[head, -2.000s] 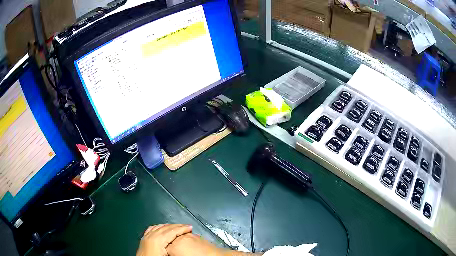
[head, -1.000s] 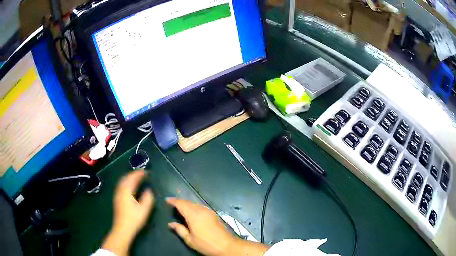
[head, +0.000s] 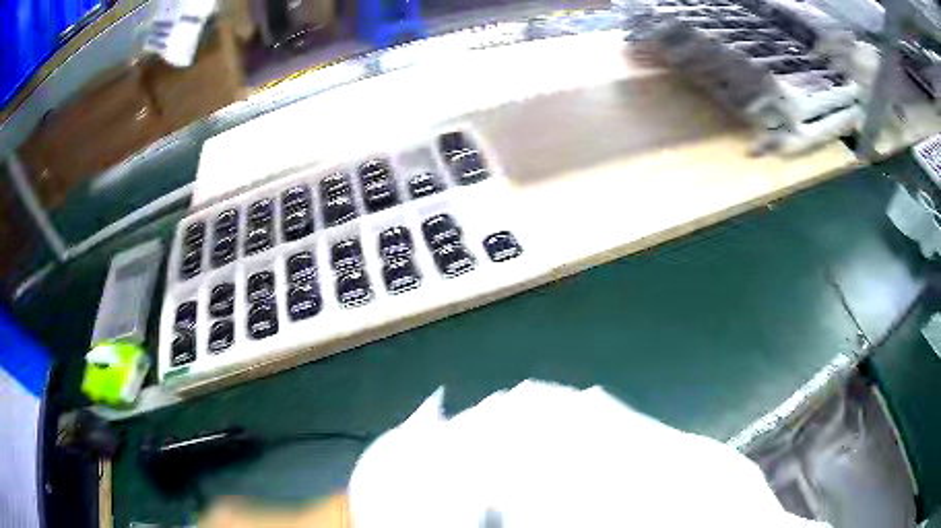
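Observation:
The white blister tray (head: pixel 310 242) lies on the pale board to the front, with rows of black watch bodies (head: pixel 351 273) in its pockets. A single watch body (head: pixel 503 246) sits at its near right end. The black barcode scanner (head: pixel 201 454) lies on the green mat at lower left, its cable running right. A blurred bit of skin (head: pixel 279 513) shows at the bottom edge beside a white sleeve, likely my right arm; its fingers are not visible. My left hand is not in view.
The green-yellow pack (head: pixel 115 372) and grey plastic box (head: pixel 128 292) stand at left. The black mouse (head: pixel 89 433) is below them. Stacked trays (head: pixel 764 62) are at far right. A grey bag-like thing (head: pixel 841 454) is at lower right.
The view has swung right, towards the tray and stacked trays. The monitors are mostly out of view. Both hands, earlier apart over the mat near the charging leads, no longer show clearly.

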